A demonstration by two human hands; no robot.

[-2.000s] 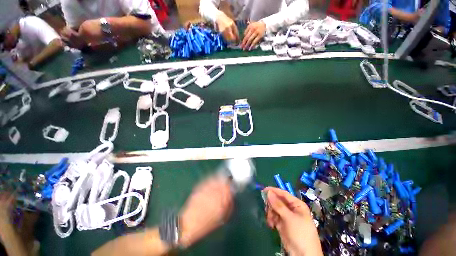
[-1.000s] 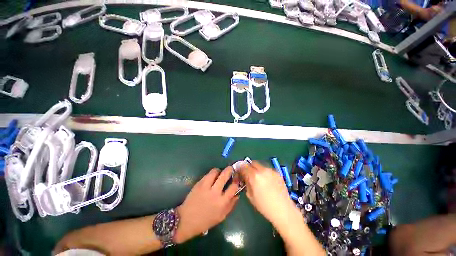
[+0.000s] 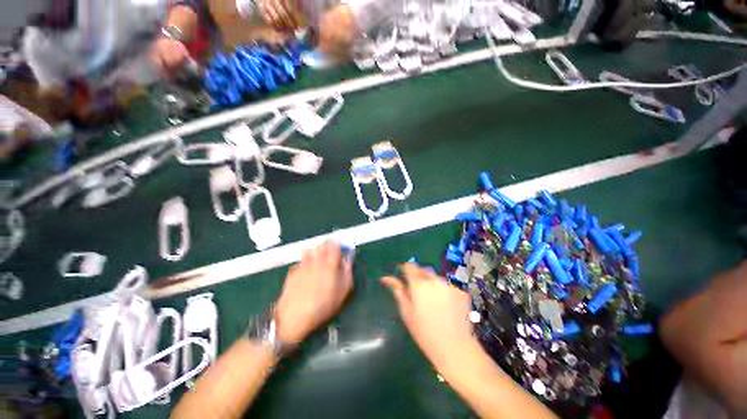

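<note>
My left hand [image 3: 315, 286] is blurred over the worktop by the white strip. A blue battery cell [image 3: 347, 250] shows at its fingertips; whether the fingers grip it is unclear, and the palm side is hidden. My right hand [image 3: 434, 311] is left of the heap of battery-and-board sets [image 3: 545, 286], fingers apart, with nothing seen in it. A small blue bit [image 3: 412, 261] shows just beyond its fingertips. Two loaded white housings [image 3: 381, 180] lie side by side on the belt.
White housings [image 3: 135, 352] are heaped at the left of the worktop. More white housings [image 3: 262, 219] lie along the belt [image 3: 459, 123]. Across it are people's hands, a blue heap [image 3: 250, 74] and white housings [image 3: 409, 37]. Another person's arm [image 3: 713, 327] is at the right.
My hands, together a second ago, are now apart, with my left hand nearer the white strip by the blue cell. The camera view has tilted up, showing more of the far side.
</note>
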